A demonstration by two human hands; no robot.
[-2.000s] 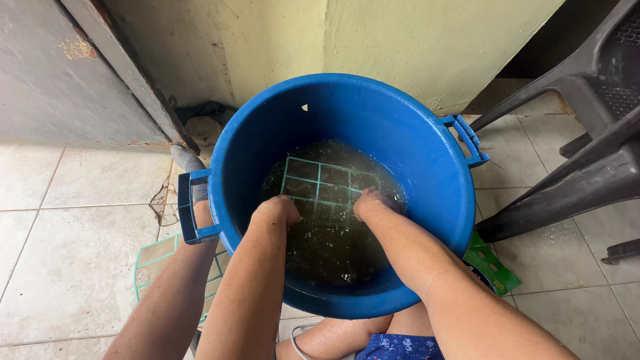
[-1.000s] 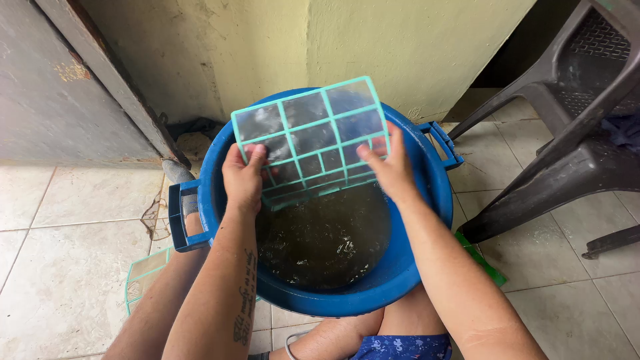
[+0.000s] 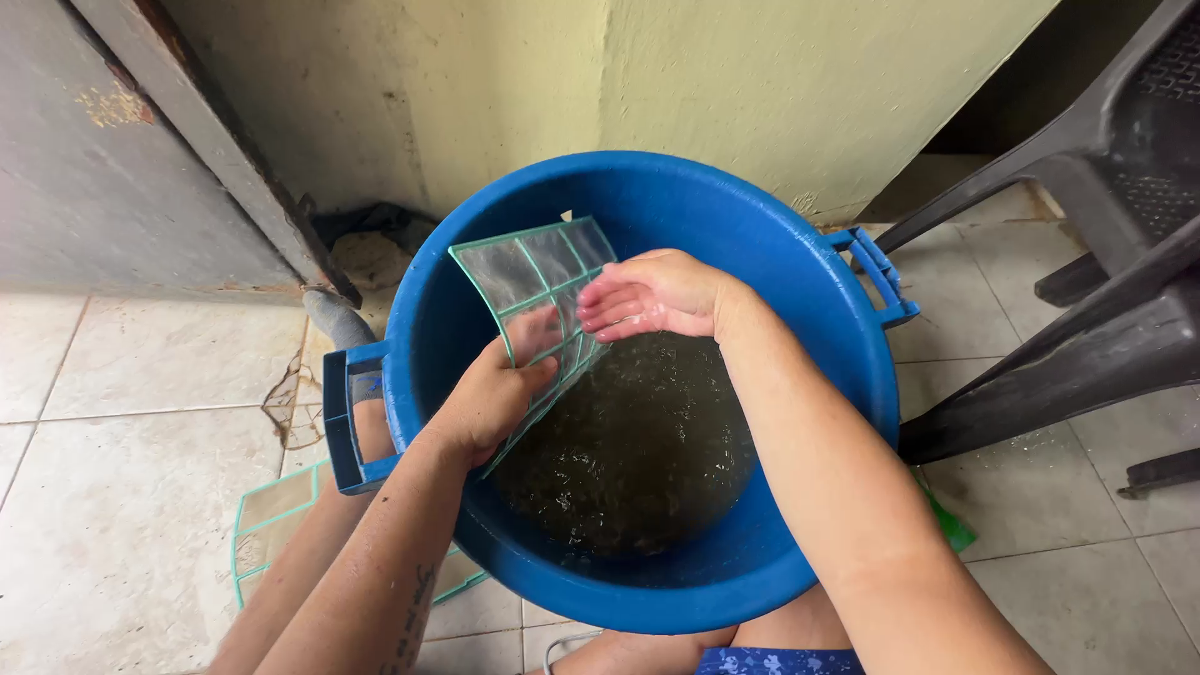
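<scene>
My left hand point(image 3: 502, 389) grips the lower left edge of a mesh air filter panel with a green plastic frame point(image 3: 548, 267), thumb in front and fingers seen through the mesh behind. The panel is tilted inside a large blue plastic tub point(image 3: 656, 600), above dark, murky water point(image 3: 637, 450). My right hand point(image 3: 652, 295) is at the panel's right side, its wet palm turned toward the mesh and its fingers loosely together. Whether the fingertips touch the mesh I cannot tell. Part of the panel's lower right is behind those fingers.
A second green-framed mesh panel point(image 3: 272, 516) lies on the tiled floor at the left, partly behind my leg. Dark plastic chairs point(image 3: 1059, 375) stand close on the right. Behind the tub is a yellowish wall point(image 3: 703, 84); a grey door panel point(image 3: 112, 169) is at the left.
The panel was in the water, then was lifted out in both hands. Now it has turned and moved left in my left hand, and my right hand has let go of its edge.
</scene>
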